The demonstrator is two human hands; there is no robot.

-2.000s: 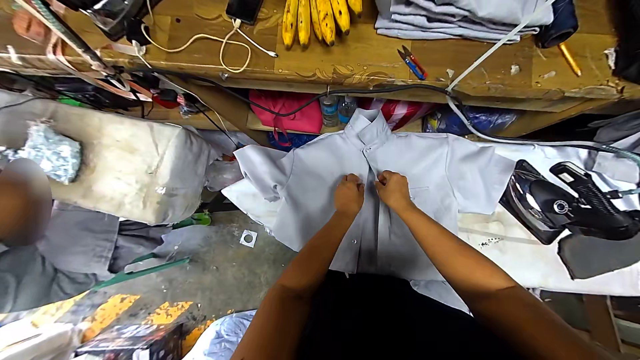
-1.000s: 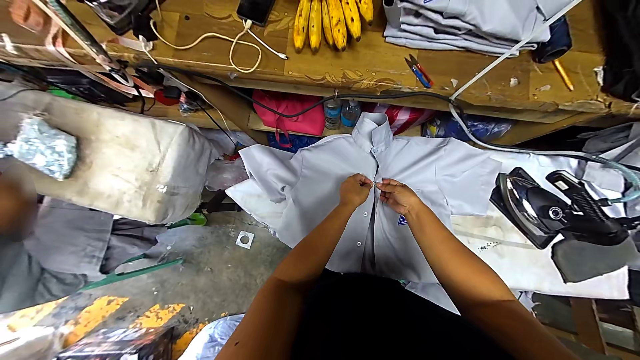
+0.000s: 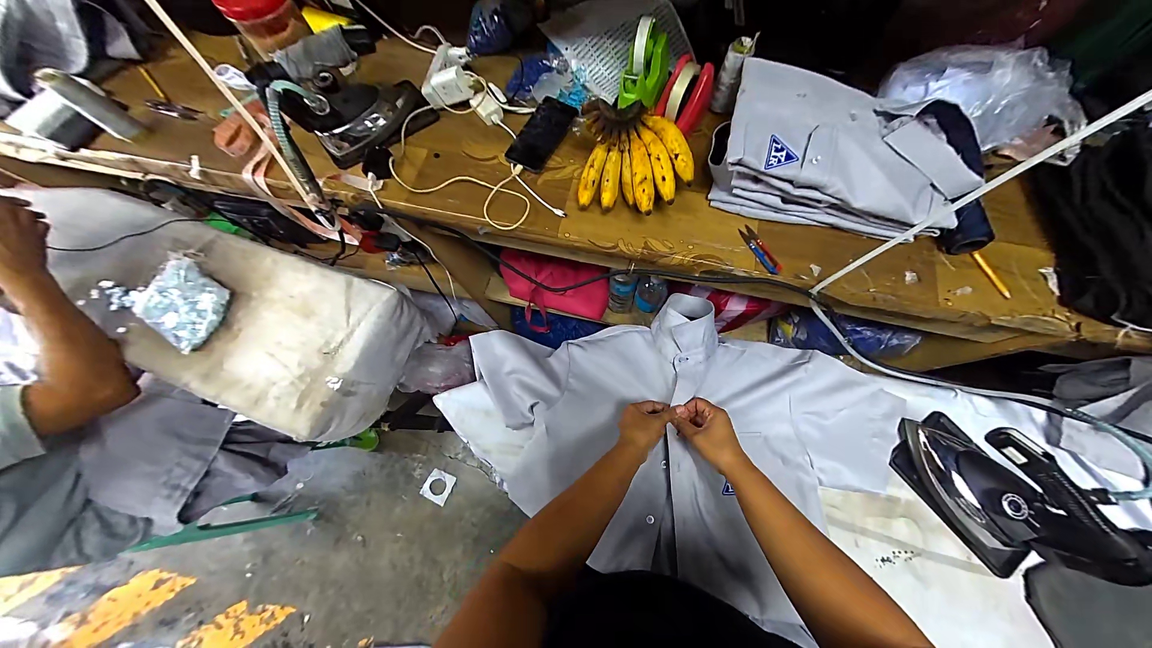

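A light grey short-sleeved shirt [image 3: 585,405] lies front up on a white-covered ironing surface [image 3: 900,540], its collar away from me and done up at the neck. My left hand [image 3: 645,425] pinches the left edge of the front placket just below the chest. My right hand [image 3: 708,432] pinches the other edge, and the fingertips of both hands meet. Small buttons show down the placket below them, where the front hangs apart. A blue badge on the shirt is partly hidden by my right forearm. The button between my fingers cannot be made out.
A steam iron [image 3: 999,495] rests at the right. On the wooden table [image 3: 558,229] beyond are bananas [image 3: 634,162], folded grey shirts [image 3: 810,153], thread snips [image 3: 760,250], a phone [image 3: 542,133] and another iron [image 3: 369,121]. A co-worker's arm [image 3: 67,351] is at the left, by a padded board [image 3: 288,333].
My hands were apart on the placket two seconds ago; now their fingertips meet there. The view has tilted up, showing more of the table. The co-worker's arm has come into view.
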